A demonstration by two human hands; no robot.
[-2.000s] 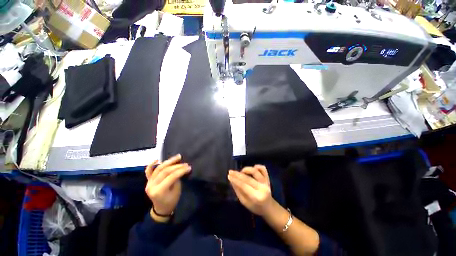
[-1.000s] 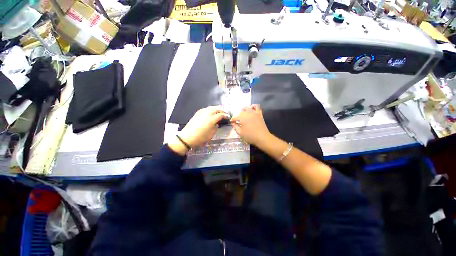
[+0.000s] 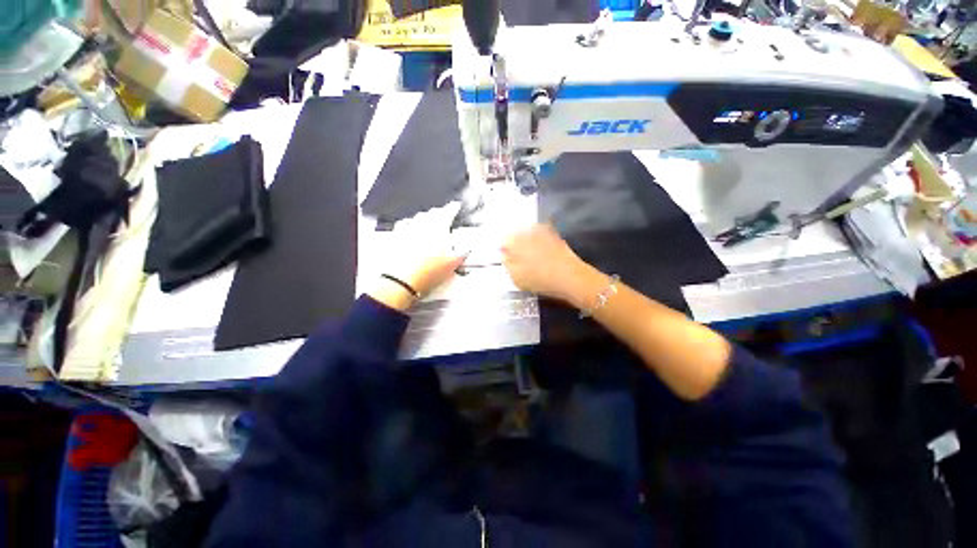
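Observation:
The cut panel being sewn (image 3: 421,161) is black and lies left of the needle, its near end close to the presser foot (image 3: 499,171). My left hand (image 3: 420,255) lies flat on the table in front of the foot, at the panel's near end; its fingertips are washed out by glare. My right hand (image 3: 543,263) is curled just right of it, beside the right panel pile (image 3: 611,214). Whether either hand grips fabric or thread is unclear. The left panel pile (image 3: 305,214) lies flat further left.
The white sewing machine (image 3: 696,96) spans the right. Small dark snips (image 3: 750,224) lie under its arm. Folded black fabric (image 3: 209,209) lies at far left. A cardboard box (image 3: 182,66) stands behind. A blue crate (image 3: 86,498) is below the table at left.
Both hands have moved from the panel's near end at the table edge up to the needle area. The panel has moved away from me. In the last second, the left hand has spread flatter.

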